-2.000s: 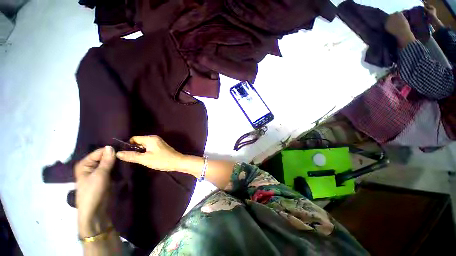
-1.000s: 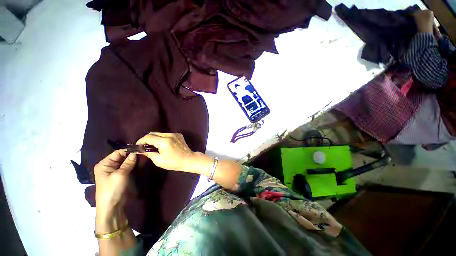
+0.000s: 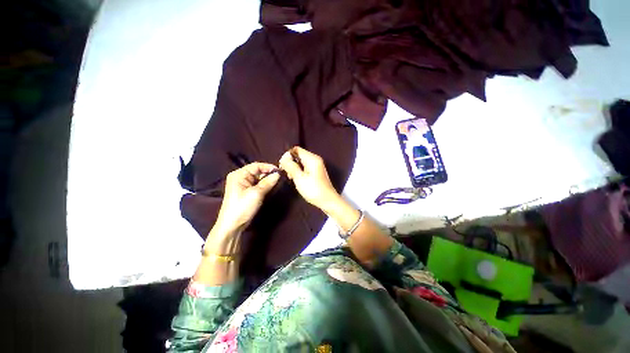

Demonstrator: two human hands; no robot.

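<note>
A dark maroon garment [image 3: 255, 89] lies spread on the white table under both my hands. My left hand [image 3: 243, 193] pinches a small fold of the maroon cloth between thumb and fingers. My right hand [image 3: 309, 180] is close beside it, nearly touching at the fingertips. Its fingers are curled around a small dark tool, likely thread snips [image 3: 297, 161], mostly hidden in the hand. No thread can be made out.
A heap of maroon garments [image 3: 428, 48] lies at the far side. A smartphone [image 3: 421, 153] with a lit screen and a dark strap [image 3: 395, 197] lie right of the garment. A green box or bag [image 3: 480, 279] is below the table edge [image 3: 483, 213]. Pinkish checked cloth shows far right.
The view has swung left, so everything appears shifted right. My hands stay together at the garment. The dark tool is less visible. The other person's arms are out of view.
</note>
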